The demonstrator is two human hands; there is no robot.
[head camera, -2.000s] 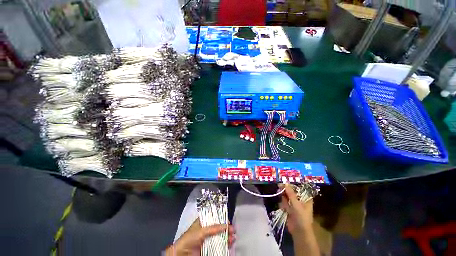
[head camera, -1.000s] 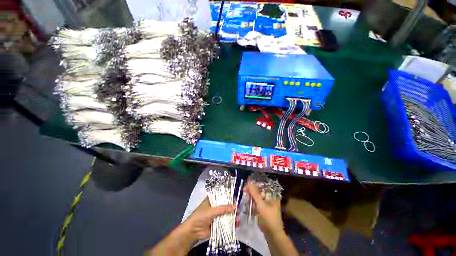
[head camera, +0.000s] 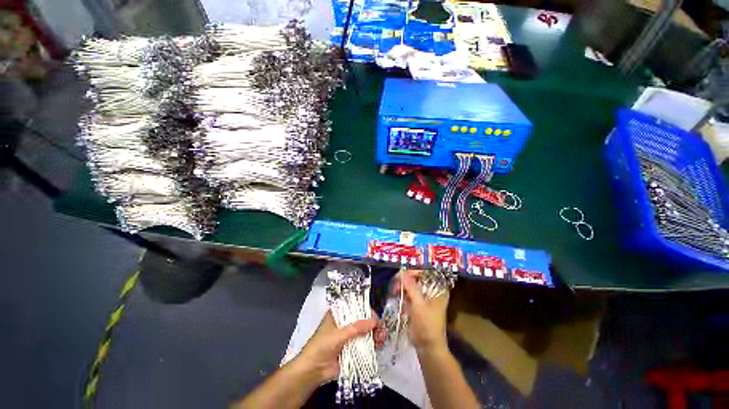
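My left hand is closed around a bundle of white cables with silvery-dark ends, held upright over the lap. My right hand holds a second bundle of cables, partly hidden by the fingers, with a lead hanging between the hands. Both hands are below the blue test fixture bar, which carries red socket boards. No cable arches from the bar. The blue cable tester has a lit screen; ribbon test leads run from it to the bar.
Stacked white cable bundles fill the table's left. A blue basket with greyer cables stands at the right. Pale loops and small red boards lie on the green mat. A green object sits at the bar's left end.
Since the first frame, the arched cable at the bar is gone and my right hand has moved down and left beside the left-hand bundle. The view has shifted. Since the second frame, little differs.
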